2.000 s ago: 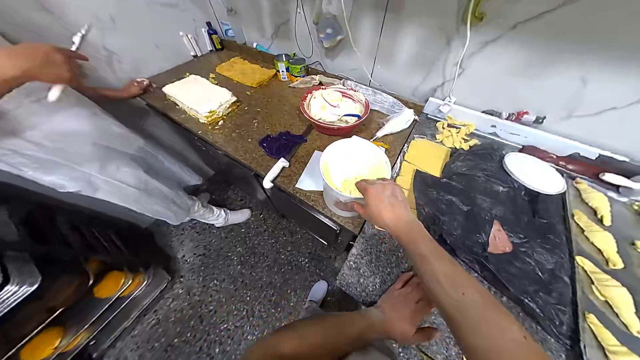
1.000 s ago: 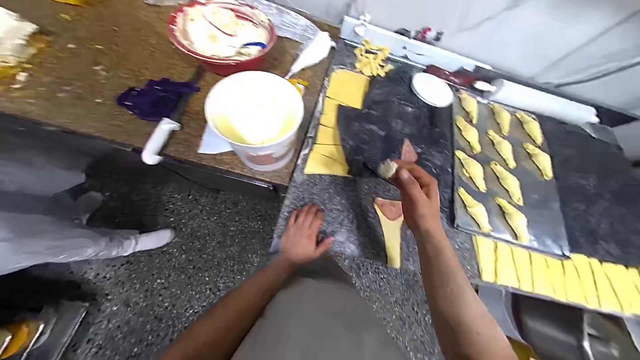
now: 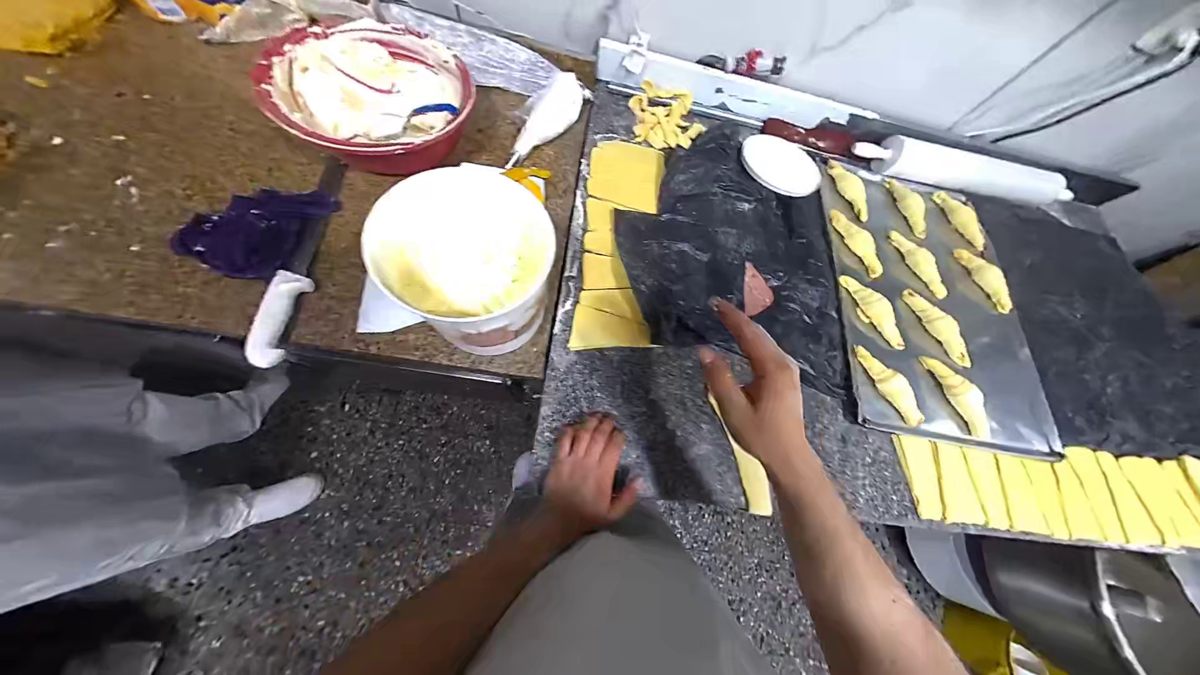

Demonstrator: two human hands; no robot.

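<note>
My left hand (image 3: 588, 472) rests on the granite counter's near edge, fingers apart, holding nothing. My right hand (image 3: 761, 394) hovers above a dough strip (image 3: 750, 473), whose upper end it hides; its thumb and forefinger are apart with nothing seen between them. Beyond the fingertips a pink slice of filling (image 3: 757, 290) lies on black plastic sheeting (image 3: 717, 234). Cut dough pieces (image 3: 614, 272) show left of the sheeting. A white tub (image 3: 459, 248) with pale yellow shredded filling stands to the left. Rolled dough pastries (image 3: 872, 311) sit in rows on a metal tray (image 3: 1017, 394).
Dough strips (image 3: 1041, 492) line the counter edge at right. A red bowl of cream (image 3: 366, 89), a piping bag (image 3: 551, 112), a purple cloth (image 3: 248, 230) and a white-handled knife (image 3: 274, 319) lie left. A round white lid (image 3: 780, 165) and rolling pin (image 3: 975, 169) are behind. Another person's legs (image 3: 187, 450) stand left.
My right hand was at the tub, then held a small pale lump above the sheeting; now it is over the dough strip with fingers apart. My left hand has come to rest on the counter.
</note>
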